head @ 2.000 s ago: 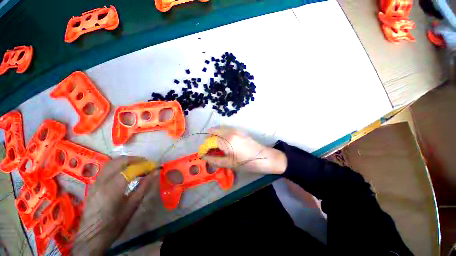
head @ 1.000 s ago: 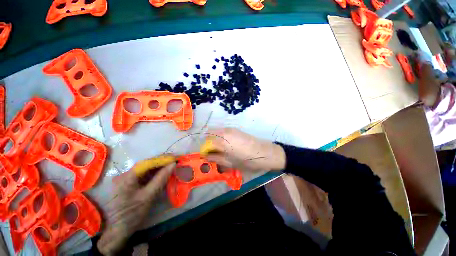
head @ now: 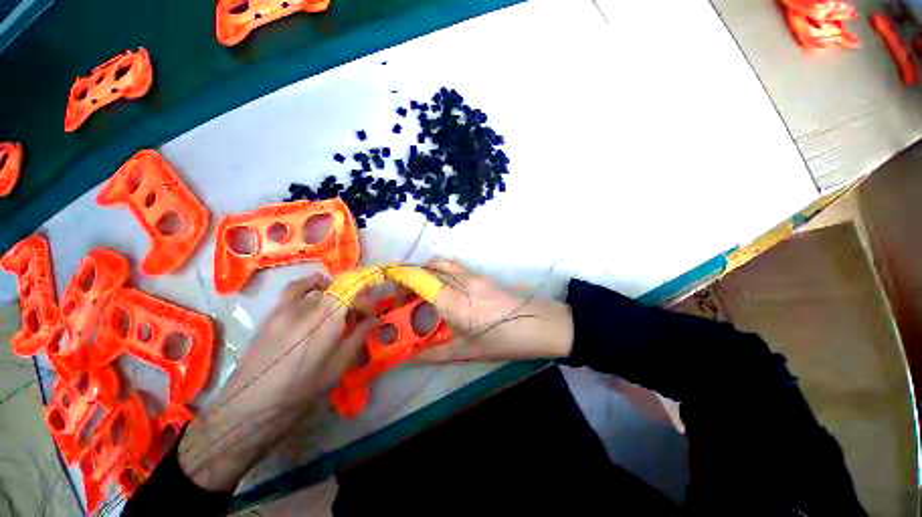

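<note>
An orange controller shell [head: 388, 343] lies near the front edge of the white work sheet [head: 596, 131], between my hands. My left hand [head: 293, 353] holds its left side, with a yellow finger cot on one digit along the top edge. My right hand [head: 485, 315] holds its right side, with another yellow finger cot [head: 412, 281] whose tip meets the left one. The fingers hide parts of the shell, and I cannot tell whether a black piece is under them. Small black pads [head: 455, 157] are heaped behind, trailing left.
A loose orange shell [head: 288, 237] lies just behind my hands. More shells [head: 162, 338] are piled at the left. The green conveyor belt [head: 182, 81] carries spaced shells at the back left. Brown cardboard [head: 809, 111] and an open carton [head: 809, 323] are at the right.
The view has shifted and tilted. My left hand has moved in onto the shell, and both yellow finger cots have come together at its top edge. Shells on the belt have moved.
</note>
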